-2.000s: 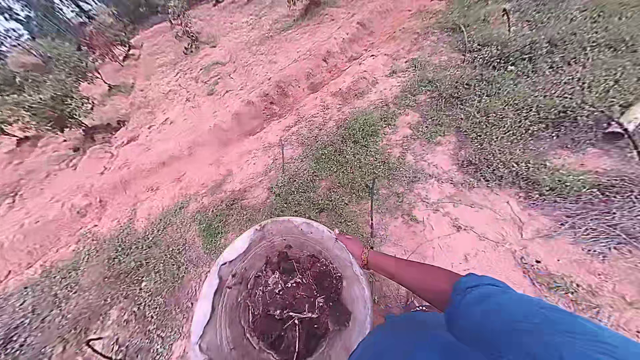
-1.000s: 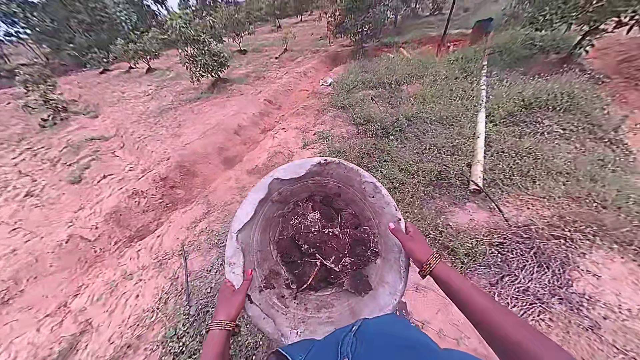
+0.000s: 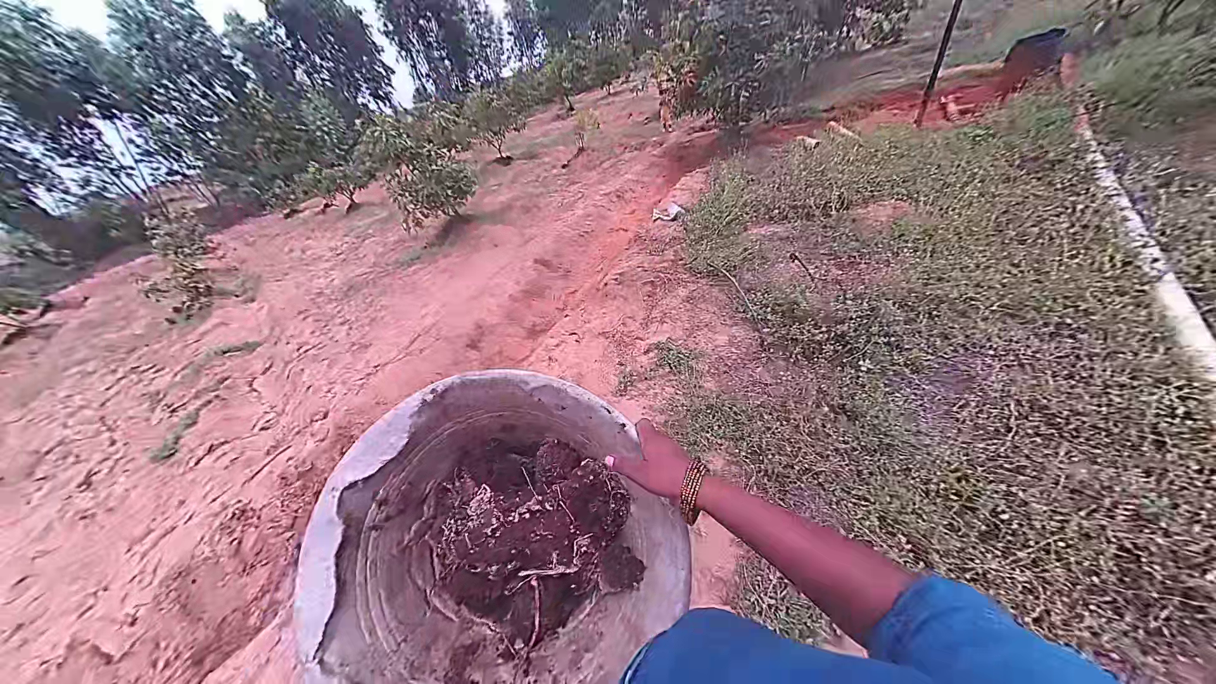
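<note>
A round, pale, worn basin is held in front of my body at the lower middle of the head view. Dark clumpy soil or manure with dry twigs and roots lies in its bottom. My right hand, with beaded bangles at the wrist, grips the basin's upper right rim, thumb over the inside. My left hand is not in the picture. The basin's lower edge is cut off by the frame.
Reddish bare ground with ruts slopes on the left. Low weeds cover the right, beside a long pale pipe or pole. Small trees, a white scrap and a thin dark post stand or lie farther ahead.
My left hand, on the basin's left rim one second ago, has gone out of view. My right hand keeps its grip. The view has tilted up from the ground toward the trees.
</note>
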